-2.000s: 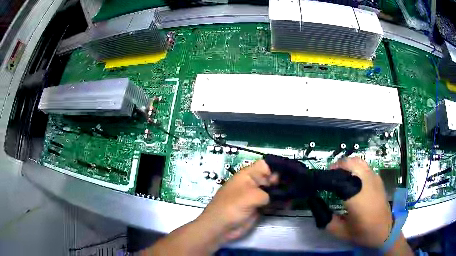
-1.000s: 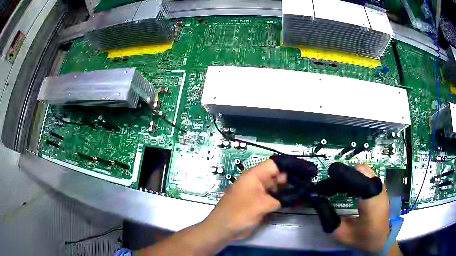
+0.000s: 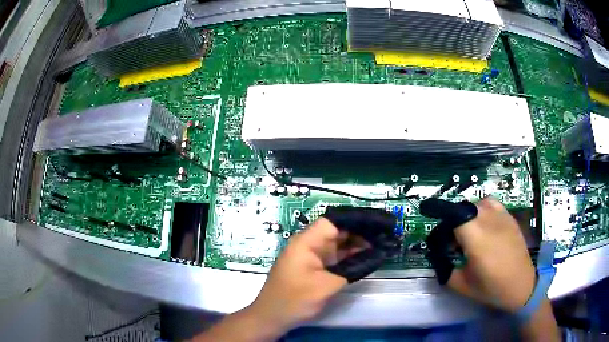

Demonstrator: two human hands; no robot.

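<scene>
The green circuit board lies in front of me. Small blue components stand on it between my hands, right beside my left fingertips. My left hand has black finger cots on its curled thumb and fingers, which come close together at their tips; I cannot tell if they pinch a part. My right hand, with black finger cots and a light blue wrist band, is over the board to the right, its covered fingers apart, nothing seen in them. A black lead runs from the long heatsink towards my right fingertip.
The long silver-white heatsink spans the board behind my hands. Finned heatsinks with yellow strips stand farther back. A shorter silver heatsink is on the left board. A metal rail runs along the near edge.
My hands were close together over the board's near edge and have moved apart. The blue components now show between them. The view has shifted a little, so the boards sit farther left.
</scene>
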